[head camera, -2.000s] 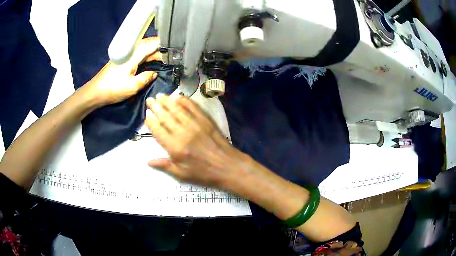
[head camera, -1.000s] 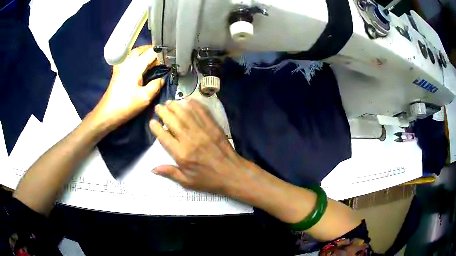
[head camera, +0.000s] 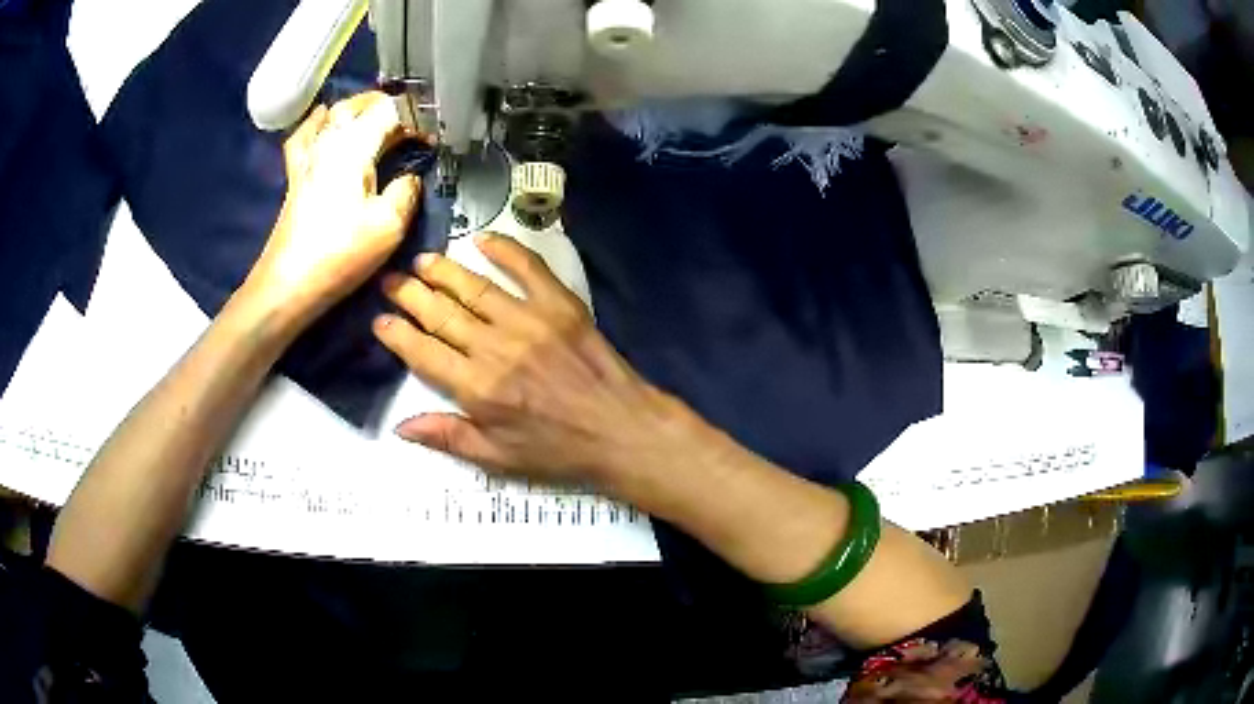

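Note:
A navy cut panel lies at the presser foot and needle, its front corner pointing towards the table's front edge. My left hand grips the panel's bunched edge just left of the needle, thumb and fingers closed on the cloth. My right hand lies palm down in front of the needle, fingertips on the panel's right edge, fingers spread and not gripping. The needle tip is too small to make out. The white lockstitch machine stands over the work.
Sewn navy pieces lie right of the needle under the machine arm, with pale thread ends behind. More navy cloth lies at the far left. A pinkish item lies at the right. A ruler scale runs along the front edge.
The panel has turned, its front corner swinging right and then drawing back. My left hand has shifted from flatter on the cloth to gripping its bunched edge. The whole view has shifted slightly.

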